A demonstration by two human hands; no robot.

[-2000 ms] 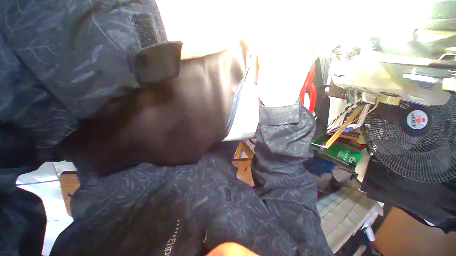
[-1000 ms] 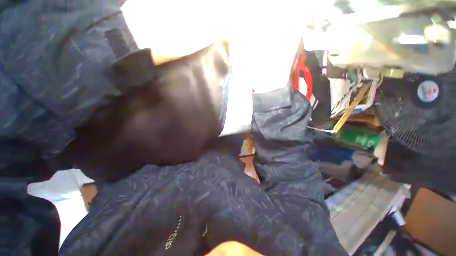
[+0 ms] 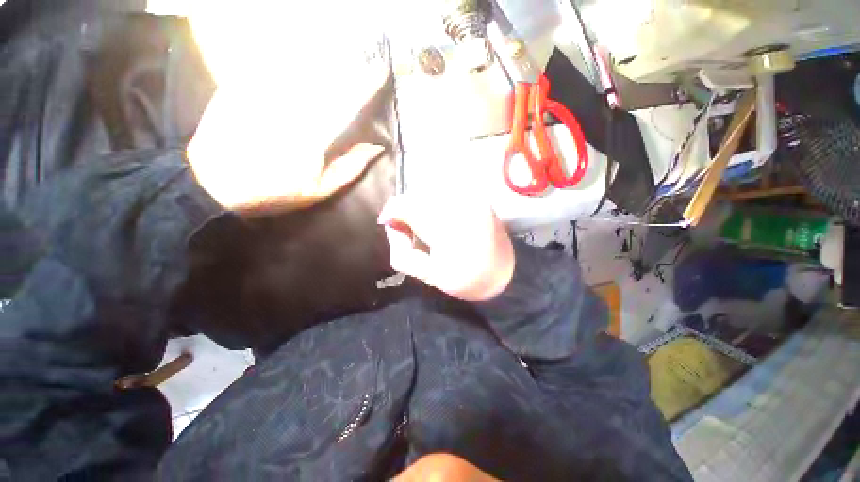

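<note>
A dark brown-black shiny panel (image 3: 306, 259) drapes from the white table (image 3: 448, 151) over my lap. Its right edge shows as a straight dark line running away from me. My left hand (image 3: 273, 141) lies over the panel, washed out by glare; its finger positions are unclear. My right hand (image 3: 457, 247) is at the panel's near right edge, with thumb and fingertips pinched on it. Scissors with red loop handles (image 3: 540, 132) lie on the table beyond and right of my right hand.
Black material (image 3: 618, 151) and a slim pink-red stick (image 3: 608, 87) lie right of the scissors. A cream machine body (image 3: 702, 42), a yellowish stick (image 3: 721, 160), a green cylinder (image 3: 773, 232) and a fan (image 3: 830, 169) are farther right.
The view has shifted, showing more tabletop and the whole scissor handles. My right hand, earlier lost in glare farther up, is now nearer my lap at the panel edge.
</note>
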